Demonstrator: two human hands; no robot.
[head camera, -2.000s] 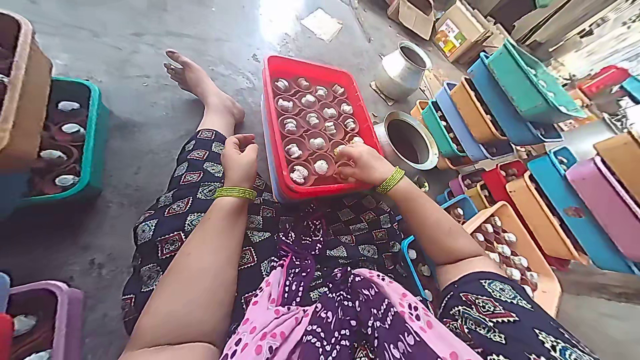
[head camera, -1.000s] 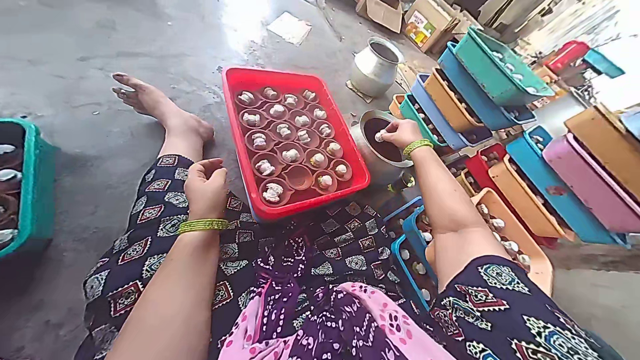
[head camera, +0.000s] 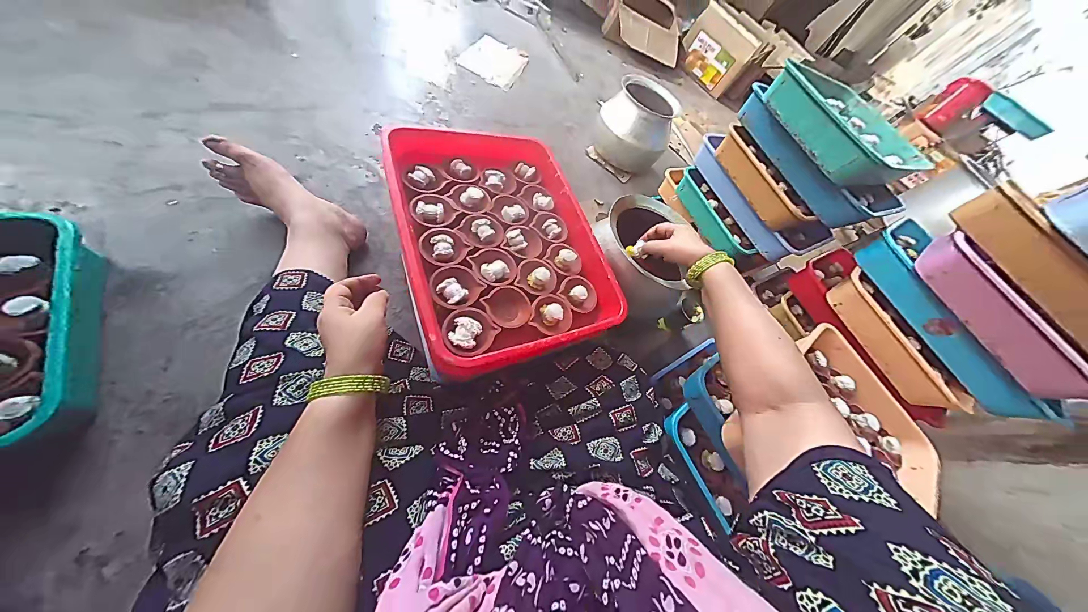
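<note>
A red plastic tray (head camera: 586, 255) lies on my lap, lined with small round clay cups, most of them bearing a white cotton-like tuft. One clay cup (head camera: 508, 307) near its lower right holds no tuft. My right hand (head camera: 676, 244) is over the mouth of a metal pot (head camera: 650, 223) with dark contents, pinching a small white tuft (head camera: 636, 249) with a yellowish end. To the left of the tray, my left hand (head camera: 355, 319) is loosely curled with its thumb up; whether anything lies inside its fingers cannot be told.
Stacked coloured trays, among them a green tray (head camera: 841, 127) and a pink tray (head camera: 999, 314), rise on the right. A second metal pot (head camera: 636, 126) stands beyond the first. A teal tray (head camera: 78, 327) is at the left edge. Cardboard boxes (head camera: 722, 51) are at the back.
My right hand has moved from the red tray's near right part to the pot on the right, where it was one second ago too. My left hand stays left of the tray.
</note>
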